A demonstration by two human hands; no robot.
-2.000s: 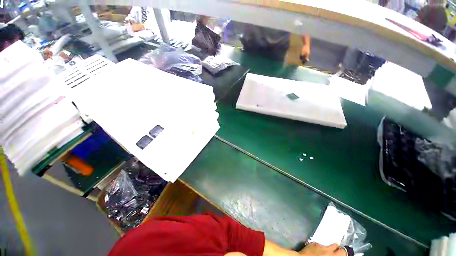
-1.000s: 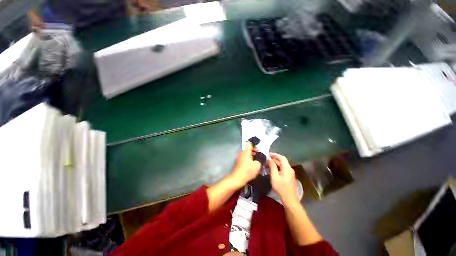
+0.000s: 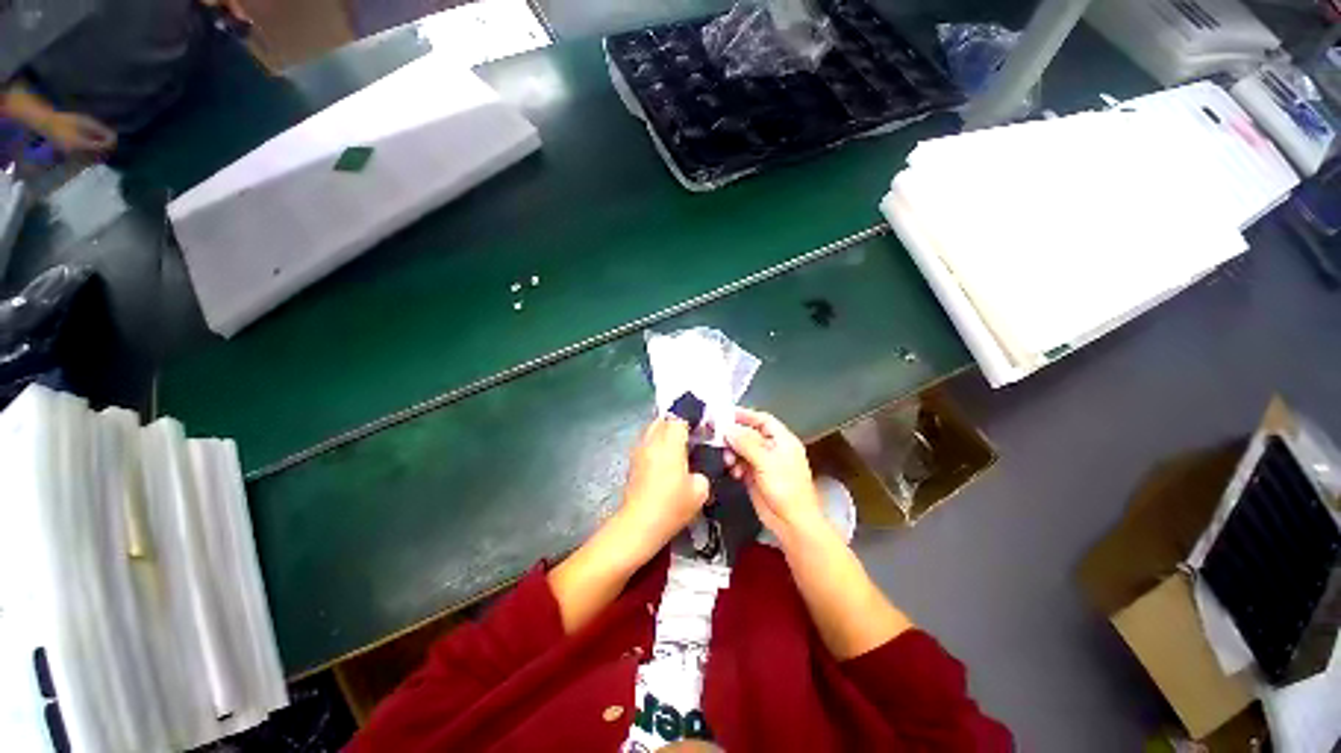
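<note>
My left hand (image 3: 665, 477) is closed around a small black part (image 3: 687, 409), which sticks out above its thumb. My right hand (image 3: 774, 462) has its fingertips pinched at the right side of the held black piece; the fingers partly hide the contact. A clear bag with white contents (image 3: 697, 359) lies on the green bench (image 3: 427, 508), just beyond both hands. A little heap of black bits (image 3: 819, 311) is on the bench to the right of the bag.
White foam stacks stand left (image 3: 177, 566) and right (image 3: 1059, 243). A foam block (image 3: 346, 184) and black blister tray (image 3: 780, 111) lie at the back. Tiny white pieces (image 3: 516, 290) lie between. Cartons (image 3: 1177, 647) stand lower right. Another person's hand (image 3: 74, 133) shows upper left.
The view has swung right, bringing both hands into sight since the earliest frame. Since one second ago, both hands remain together at the black part, with small finger shifts.
</note>
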